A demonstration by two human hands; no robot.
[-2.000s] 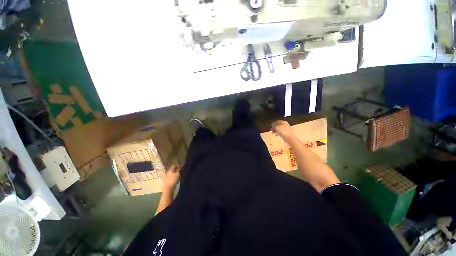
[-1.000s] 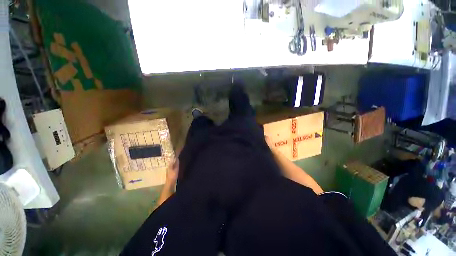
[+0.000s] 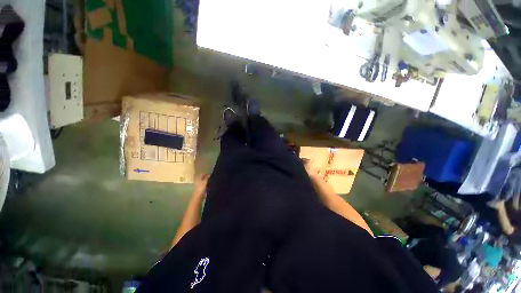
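My left hand point(image 3: 201, 182) is small and partly hidden beside my left thigh, near the right edge of a brown carton point(image 3: 163, 163) with printed lines, a blue arrow and a dark rectangle. I cannot tell if it touches the carton. My right hand point(image 3: 310, 167) is by my right thigh, at the left part of a second brown carton point(image 3: 344, 182) with red-orange lettered tape. Its fingers are blurred and partly hidden, and I cannot tell if it holds anything.
The white machine table point(image 3: 257, 31) runs across the upper right, with scissors point(image 3: 371, 70) on it. A black bundle with white stripes point(image 3: 353, 123) lies under it. A brown stool point(image 3: 404, 176) and blue bin point(image 3: 437, 153) are to the right. A green carton sheet point(image 3: 149, 28) leans upper left.
The view has turned, and the table has shifted to the upper right. My right hand has drawn back from over the taped carton to beside my thigh. My left hand stays by my left thigh.
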